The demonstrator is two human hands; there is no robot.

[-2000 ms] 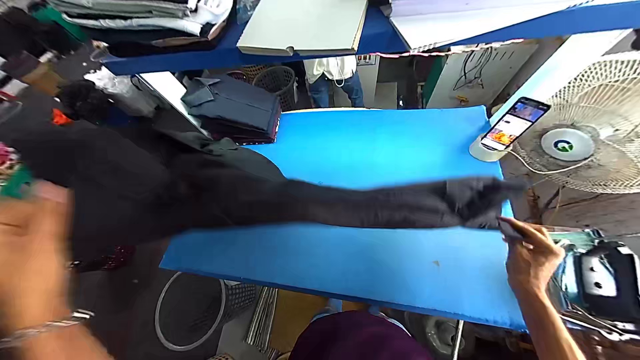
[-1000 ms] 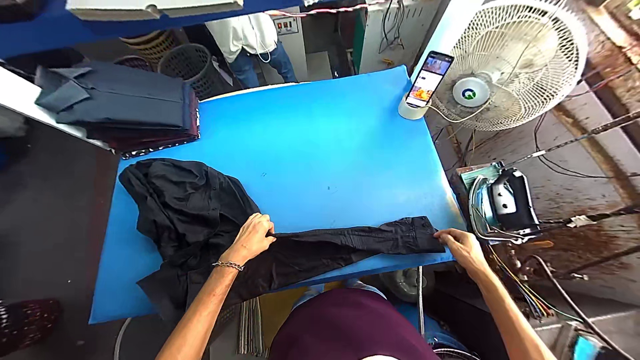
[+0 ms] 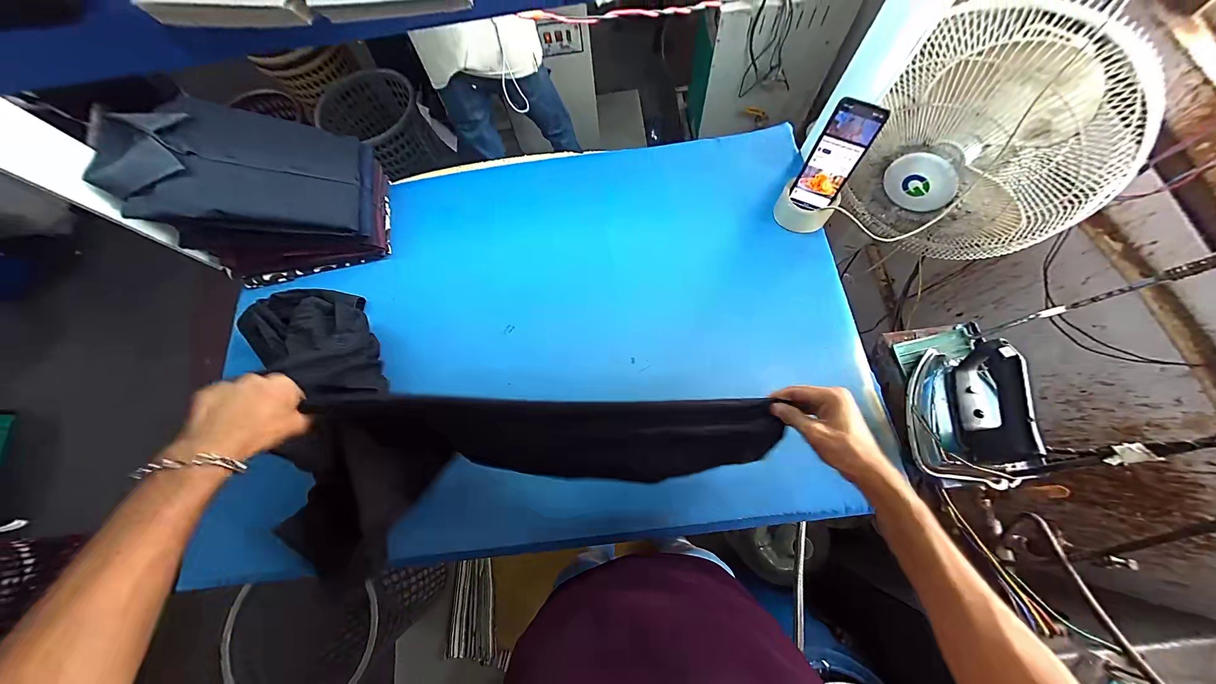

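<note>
A black cloth garment [image 3: 608, 437] is stretched level above the blue-covered table [image 3: 608, 275]. My left hand [image 3: 245, 413], with a chain bracelet at the wrist, grips its upper edge at the left. At the right, my right hand [image 3: 825, 423] pinches the end of the narrow part between thumb and fingers. The rest of the garment lies bunched on the table beyond my left hand and hangs down below it. The taut part looks like a sleeve or leg; which one I cannot tell.
Folded dark garments [image 3: 247, 176] are stacked at the back left. A phone [image 3: 841, 152] leans on a white round stand [image 3: 801, 211] at the back right corner, near a fan [image 3: 1007, 123]. An iron [image 3: 993, 404] stands right of the table. Another person [image 3: 494, 71] stands beyond it.
Between one second ago and now, my left hand has moved left along the garment, and the narrow part is pulled straight. Two seconds ago the garment was swung out over the left side.
</note>
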